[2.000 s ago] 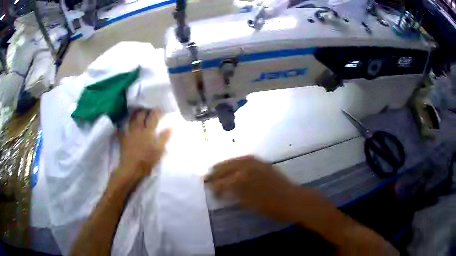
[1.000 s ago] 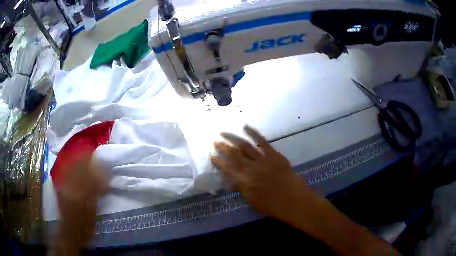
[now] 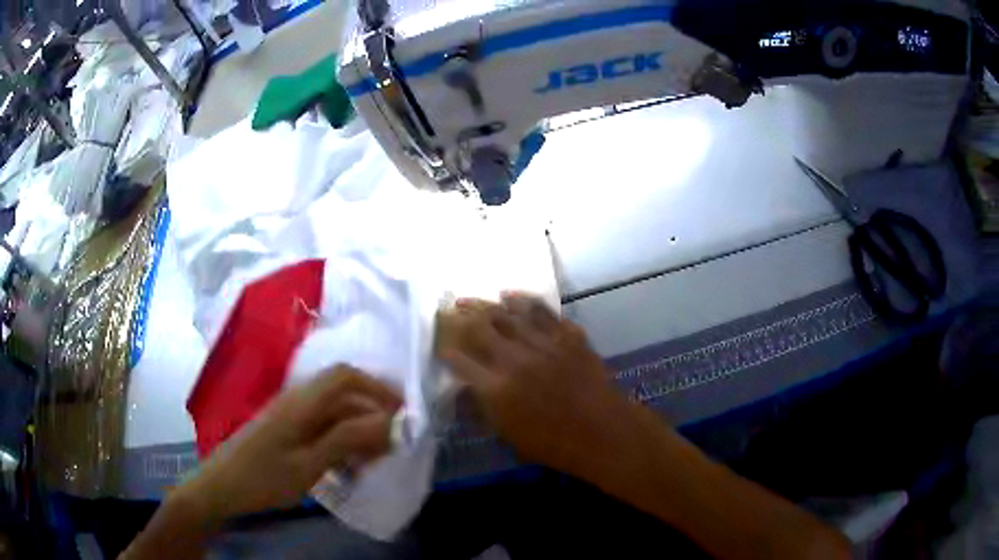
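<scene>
The white garment [image 3: 263, 213] lies on the table left of and under the needle area, one end hanging over the front edge. Its red panel [image 3: 257, 350] lies left of centre, and its green panel [image 3: 303, 96] lies behind, beside the machine head. My left hand [image 3: 340, 421] pinches a white fold between thumb and fingers near the front edge. My right hand [image 3: 515, 356] lies on the white fabric in front of the needle, fingers bent; its fingertips are partly lost in glare. The sewing machine head [image 3: 504, 82] is above; the fabric under the presser foot is washed out.
Shears [image 3: 893, 263] lie at right, blades pointing back left. A printed ruler band [image 3: 756, 345] runs along the front edge. Plastic-wrapped material [image 3: 93, 339] is at left, with white bundles [image 3: 66, 181] behind. Grey cloth [image 3: 931, 191] is under the shears. A small box stands at the far right.
My left hand has moved right from the red panel to a white fold and now pinches it. The red panel is spread more upright. My right hand stays near the needle, now on the fabric.
</scene>
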